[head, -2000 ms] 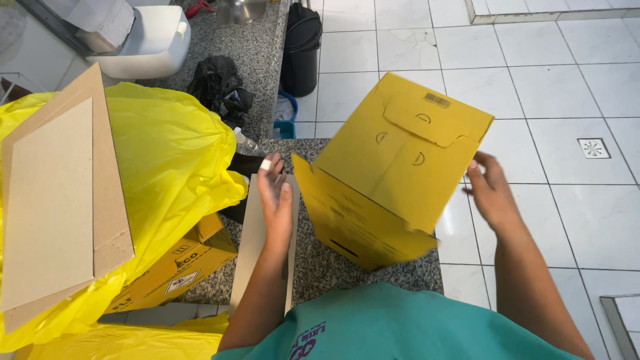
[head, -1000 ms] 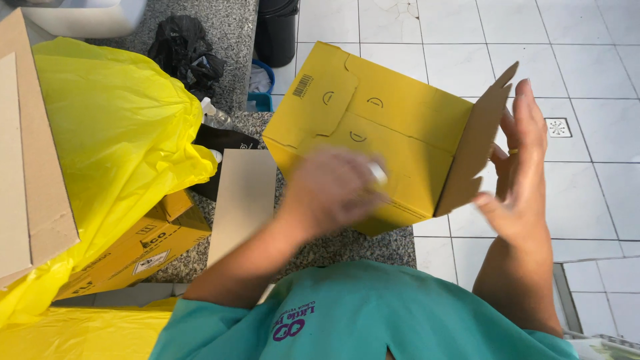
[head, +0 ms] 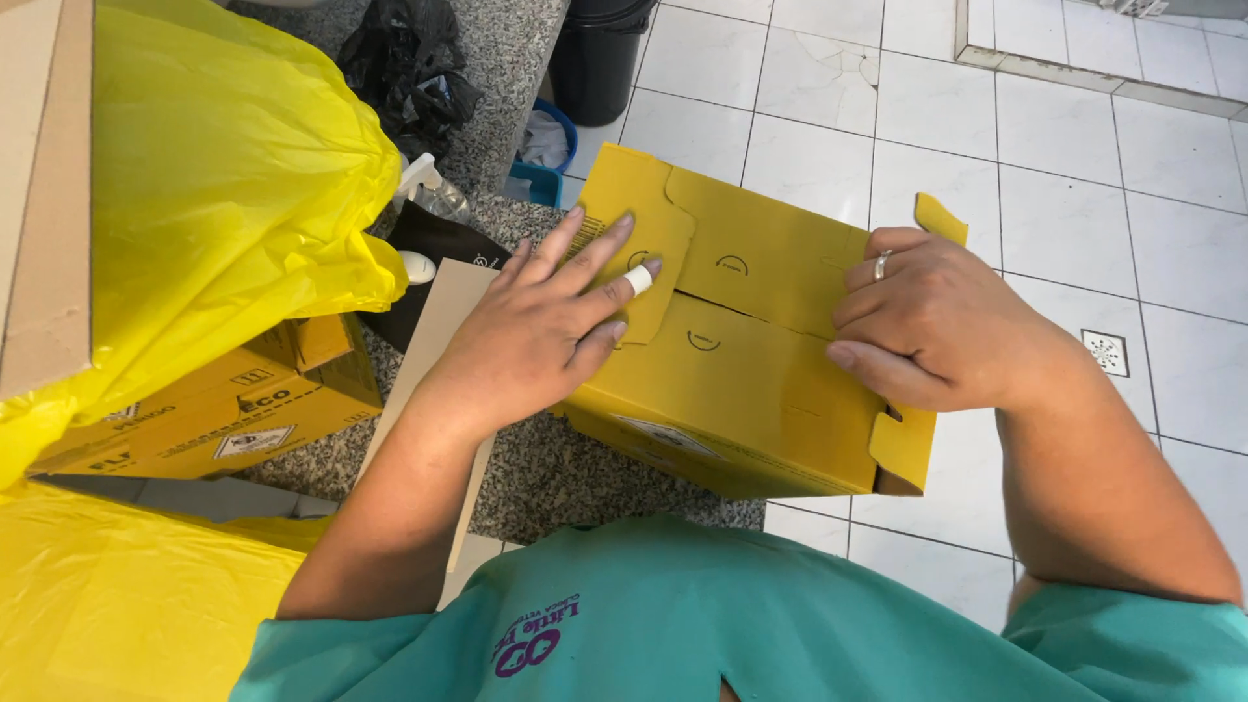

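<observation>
A yellow cardboard box (head: pixel 751 341) lies across the corner of the granite counter, its panel with slots and a tucked flap facing up. My left hand (head: pixel 556 317) rests spread on the left part of that panel, with white tape around one finger. At the right end my right hand (head: pixel 926 317), wearing a ring, is curled over the box's edge and an end flap; its fingertips are partly hidden. One small tab stands up beyond this hand, and another flap sticks out below it. A flat cardboard sheet (head: pixel 429 341) lies under my left forearm.
Left are a yellow plastic bag (head: pixel 234 175), a second yellow box (head: pixel 224 409) and brown cardboard (head: pixel 49 195). Behind are a black plastic bag (head: pixel 405 78), a clear spray bottle (head: pixel 439 190) and a black bin (head: pixel 600 58). Tiled floor (head: pixel 936 127) lies right of the granite counter (head: pixel 575 478).
My left hand has come to rest flat on the box's left part. My right hand, spread beside the raised end flap a second ago, is now curled over that end, and the flap is folded down.
</observation>
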